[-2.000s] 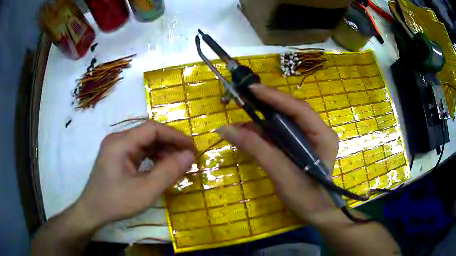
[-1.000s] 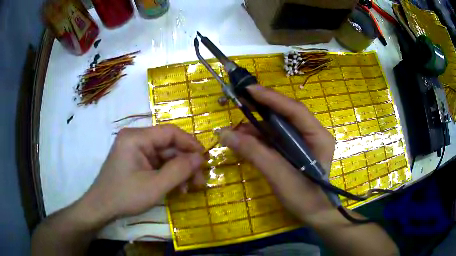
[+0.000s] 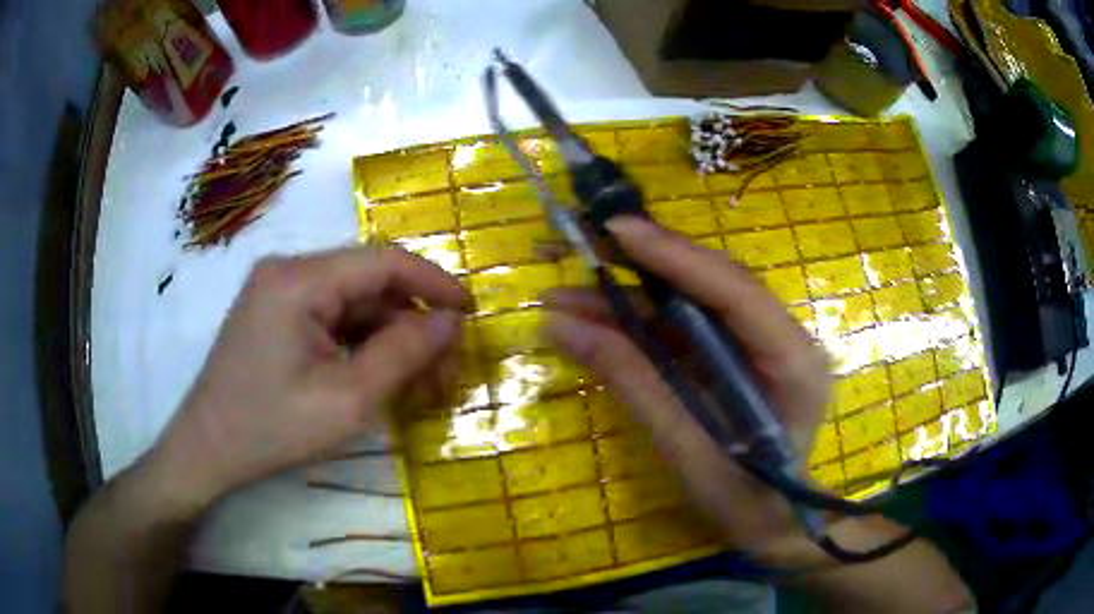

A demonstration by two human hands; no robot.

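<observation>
My right hand [image 3: 708, 348] holds the dark soldering iron [image 3: 594, 180], its tip and thin guide tube pointing up and to the far left, above the glossy yellow panel [image 3: 546, 492]. My left hand [image 3: 324, 348] is over the panel's left edge, thumb and index finger pinched together at a short yellowish wire end [image 3: 422, 306]. The image is blurred there and most of the wire is hidden. The right thumb and fingertips are a short gap away from the left fingertips. Thin lead wires [image 3: 360, 540] stick out past the panel's left edge.
Loose lead wires [image 3: 250, 186] lie left of the panel. A white-ended bundle [image 3: 726, 144] lies on its far side. A carton [image 3: 732, 48], round tin [image 3: 861, 72], red-handled tool [image 3: 924, 30] and cans [image 3: 168, 60] stand or lie behind. A black box [image 3: 1020, 264] is at right.
The hands have moved slightly apart. The left hand moved up and left. The iron's tip shifted slightly right and up. The wire earlier seen between the fingers now barely shows.
</observation>
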